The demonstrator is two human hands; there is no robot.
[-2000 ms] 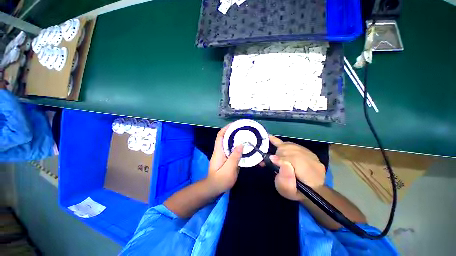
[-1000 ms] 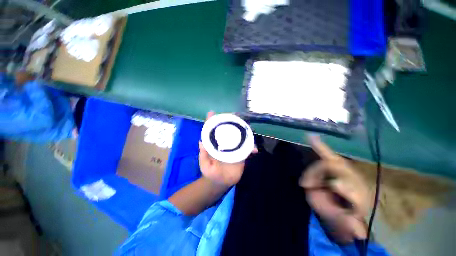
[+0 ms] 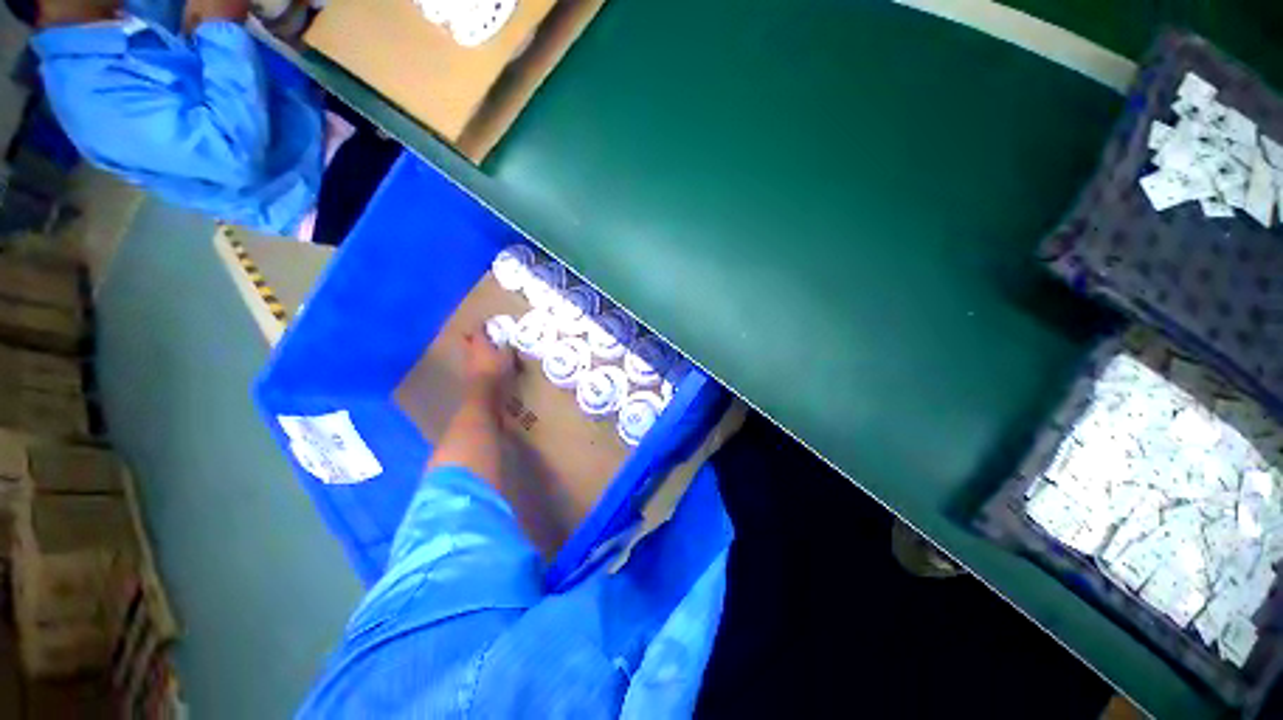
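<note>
My left hand [image 3: 486, 371] is down inside the blue tote [image 3: 331, 338]. Its fingertips are on a white round lamp housing [image 3: 500, 331] at the left end of the front row; the hand partly hides this housing. More housings [image 3: 602, 390] lie in two rows on the brown cardboard sheet [image 3: 556, 457], along the tote's bench side. My right hand is not clearly visible; a small dim skin-toned patch under the bench edge may be part of it. The soldering iron is not in view.
The green bench edge runs diagonally beside the tote. The lower tray of white boards [image 3: 1161, 485] and upper tray [image 3: 1213, 162] are at the right. Cardboard with housings [image 3: 408, 63] is at the upper left, near another person's blue sleeve [image 3: 155, 106]. Cartons [image 3: 78, 542] stand at far left.
The view has swung left toward the tote. My left hand has moved from over my lap into the tote with the housing. My right hand has left its clear position near the lower tray.
</note>
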